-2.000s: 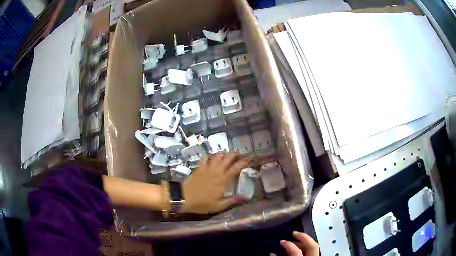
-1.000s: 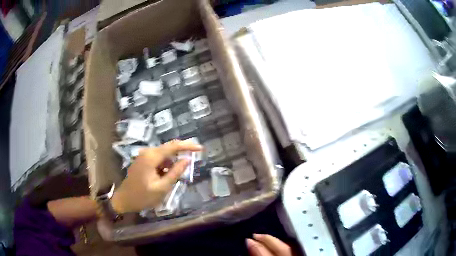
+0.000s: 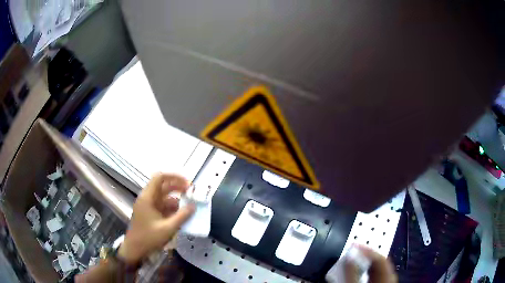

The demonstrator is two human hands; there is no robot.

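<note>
My left hand (image 3: 158, 218) holds a white power adapter (image 3: 197, 217) at the left edge of the black fixture (image 3: 227, 202). My right hand (image 3: 372, 266) is blurred and cut off by the bottom edge. It has a white object, apparently an adapter (image 3: 350, 265), at its fingers by the fixture's right side. Two white adapters sit pins up in the fixture's near pockets, left (image 3: 252, 223) and right (image 3: 295, 242). Two more in the far pockets, left (image 3: 275, 179) and right (image 3: 317, 198), are partly hidden by the laser head.
The grey laser head (image 3: 354, 110) with a yellow warning triangle fills the upper middle. A carton (image 3: 91, 177) of loose adapters is at left, beside white sheets (image 3: 141, 130). The perforated white table (image 3: 213, 255) lies under the fixture. A steel ruler (image 3: 419, 215) lies at right.
The view has swung right from the carton to the fixture under the laser head. My left hand has left the carton with an adapter. My right hand is now at the fixture's right side.
</note>
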